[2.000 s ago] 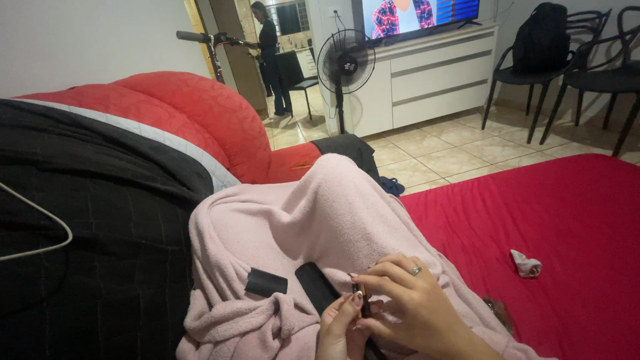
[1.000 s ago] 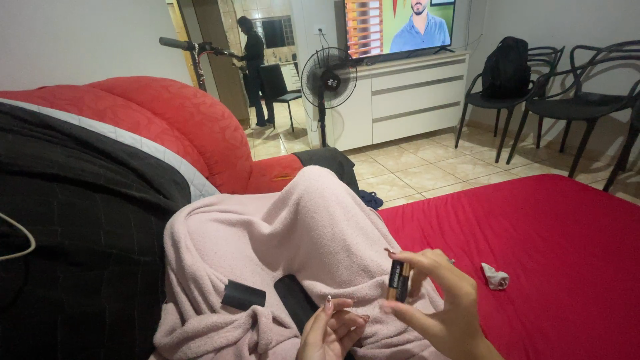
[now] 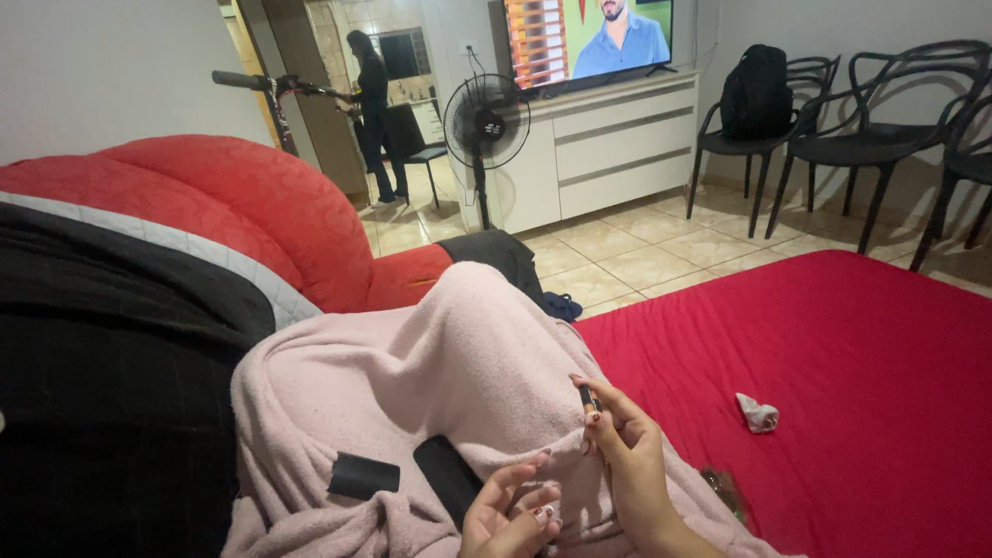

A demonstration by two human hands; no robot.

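Observation:
Between the thumb and fingers of my right hand (image 3: 632,449) is a small battery (image 3: 590,399), dark with a copper-coloured end. Lower and to its left, my left hand (image 3: 515,508) is held with its fingers apart and nothing seen in it. A long black object (image 3: 448,474), perhaps a remote control, lies on the pink blanket (image 3: 496,349) just beside my left hand, its lower end hidden. Farther left on the blanket rests a flat, dark rectangular piece (image 3: 364,476), possibly a cover.
A crumpled white item (image 3: 757,414) lies on the red sheet (image 3: 852,372) at right. The red sofa (image 3: 232,209) is at left. Beyond stand a fan (image 3: 488,124), a white cabinet (image 3: 628,147), black chairs (image 3: 883,147) and a person (image 3: 373,116) in the doorway.
Two seconds ago both hands were together over a small dark item; they have since parted. The battery, upright in my right hand a second ago, is now tilted.

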